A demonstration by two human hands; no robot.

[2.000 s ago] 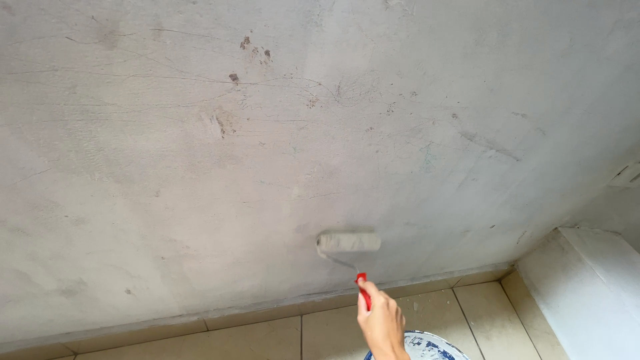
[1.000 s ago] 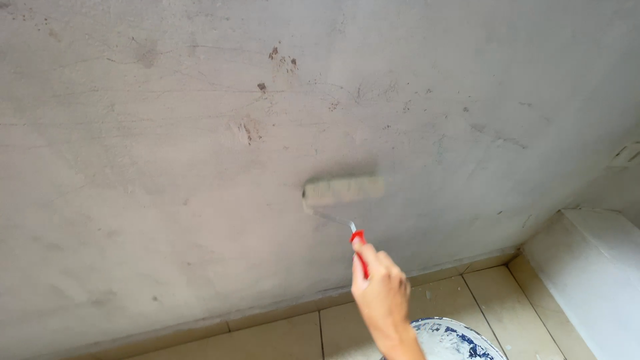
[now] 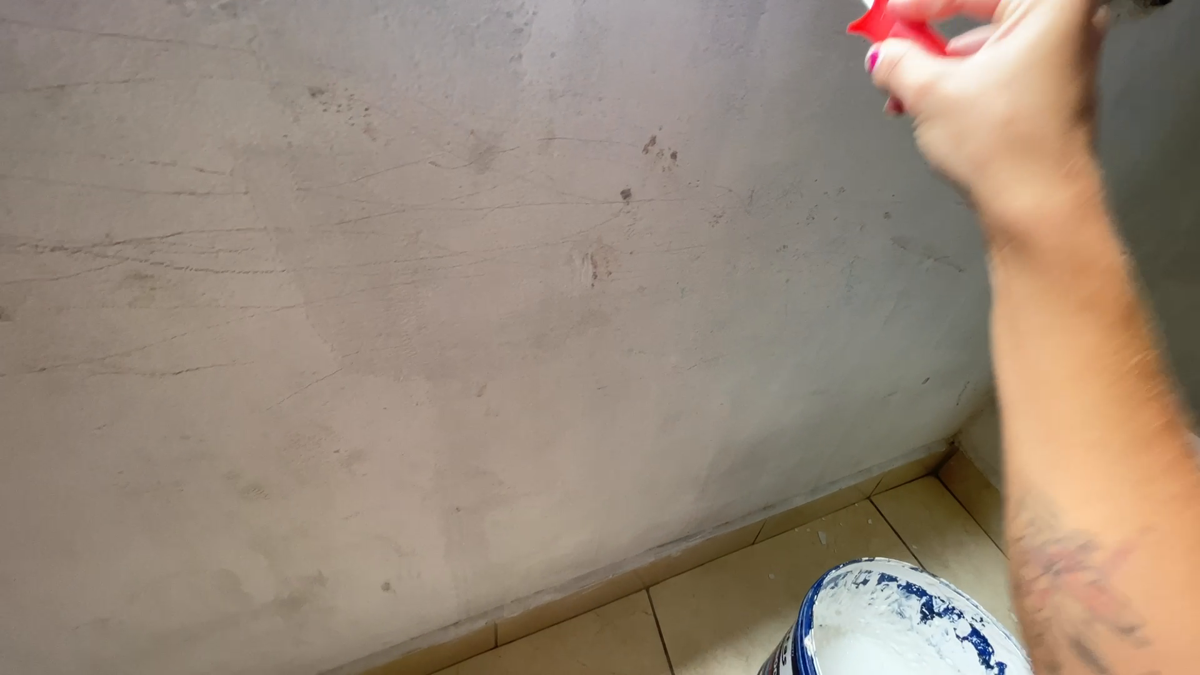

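My right hand (image 3: 1003, 103) is raised at the top right, its fingers closed around the red handle (image 3: 905, 33) of a paint roller. The roller's sleeve lies beyond the top edge of the view. Behind the hand and forearm stretches a cracked, stained plaster wall (image 3: 469, 328), with small dark pits near its upper middle. Below, at the bottom right, a blue-rimmed bucket (image 3: 806, 619) with white paint inside stands on the floor, its inner wall smeared with paint. My left hand does not appear.
Beige floor tiles (image 3: 731, 591) run along the foot of the wall, bordered by a tile skirting (image 3: 572, 609). A wall corner is at the right, partly behind the forearm. A dark spot shows at the top right edge.
My right hand has risen with the roller from low on the wall to the top right. The roller's sleeve, visible against the wall earlier, has left the view.
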